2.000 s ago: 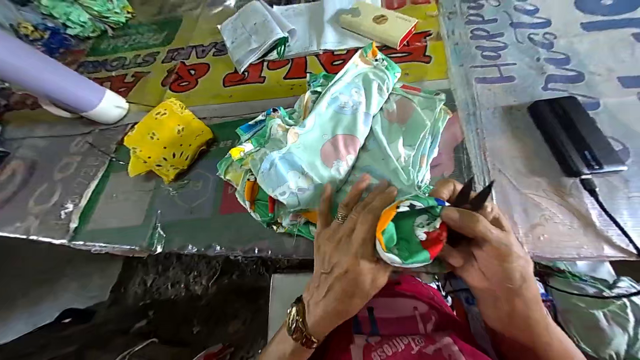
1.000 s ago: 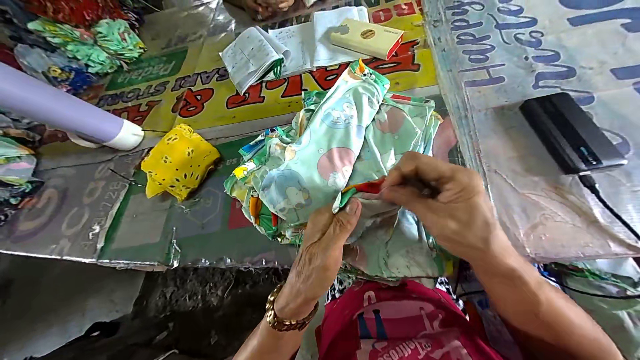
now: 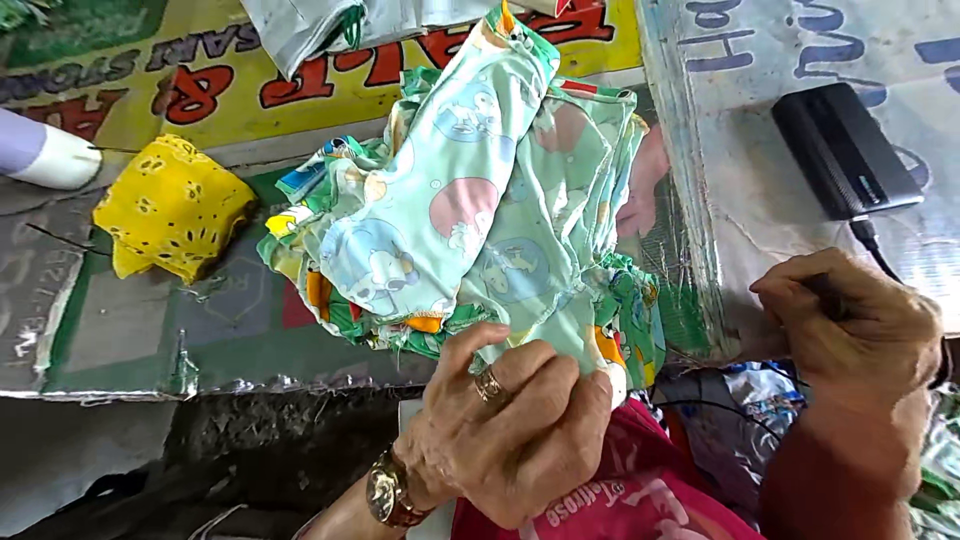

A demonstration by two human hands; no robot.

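A pile of light green printed fabric pieces [image 3: 517, 255], looking like small garments with blue and pink cartoon circles, lies on the table's near side. Its edges show darker green, orange and red trim. My left hand [image 3: 517, 420], with a ring and a wristwatch [image 3: 386, 487], pinches the pile's lower edge, thumb hidden partly by fabric. My right hand [image 3: 855, 322] is off to the right, fingers curled around a small dark tool [image 3: 831, 300] mostly hidden in the palm, apart from the fabric.
A yellow patterned cloth bundle [image 3: 172, 206] sits left of the pile, by a white and lavender tube-shaped object [image 3: 52, 154]. At right lies a black power bank [image 3: 847, 150] with a cable plugged in. Folded papers [image 3: 300, 30] lie behind. The table's front edge [image 3: 225, 386] runs below.
My right hand has moved away from the fabric toward the right. The gathered trimmed opening held up between both hands two seconds ago is no longer held that way.
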